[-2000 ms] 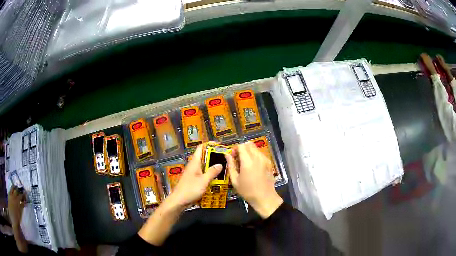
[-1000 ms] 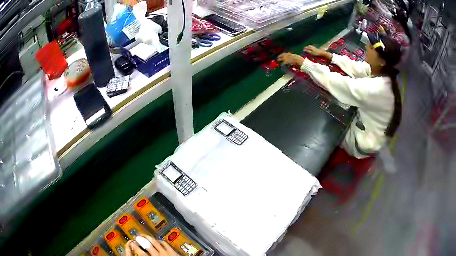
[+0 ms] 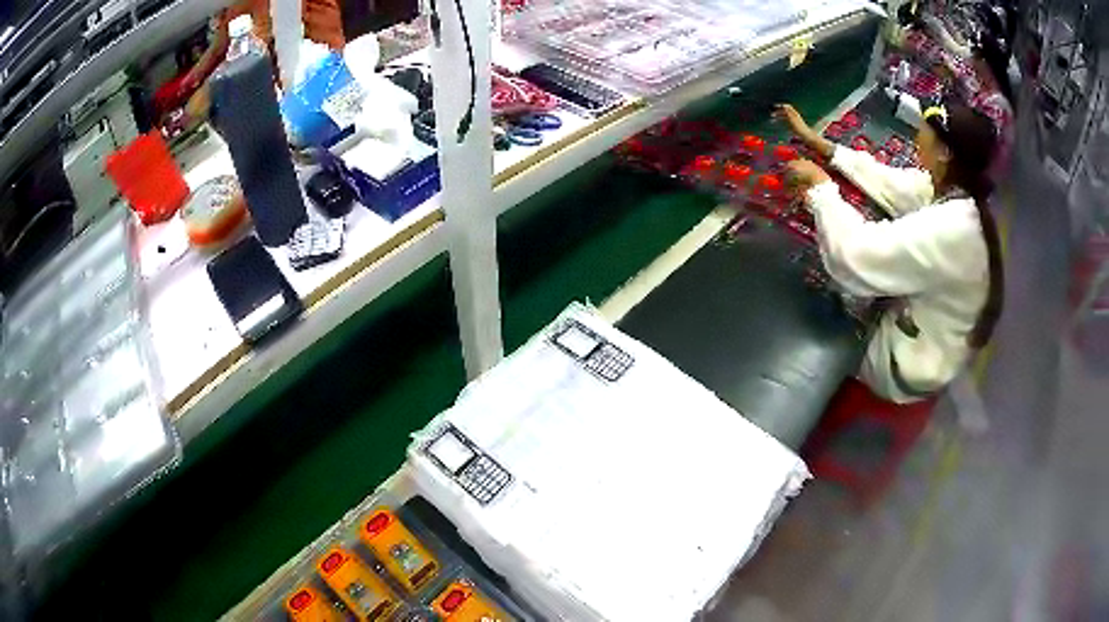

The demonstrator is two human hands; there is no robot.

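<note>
Neither of my hands is in the picture. Nearest in front of me, at the bottom edge, is a clear blister tray (image 3: pixel 428 515) cut off by the frame. It holds several orange phone bodies (image 3: pixel 398 547) with red ovals at the top and pale marks below. Right of it lies a thick white sheet stack (image 3: pixel 620 486). Two front panels with dark outlines lie on the stack, one near its left corner (image 3: pixel 467 465) and one near its far corner (image 3: pixel 592 351).
A pale post (image 3: pixel 472 243) stands behind the stack. The white shelf (image 3: pixel 353 270) holds a black smartphone (image 3: pixel 252 287), tape roll (image 3: pixel 215 210), dark cylinder (image 3: pixel 258 146) and scissors. Empty clear trays (image 3: pixel 85 389) are at left. A seated person (image 3: pixel 906 261) works at red trays (image 3: pixel 760 182).
The view has swung right since the earliest frame, then shifted slightly. The hand seen over the orange bodies one second ago is out of view. The neighbour's arms have moved.
</note>
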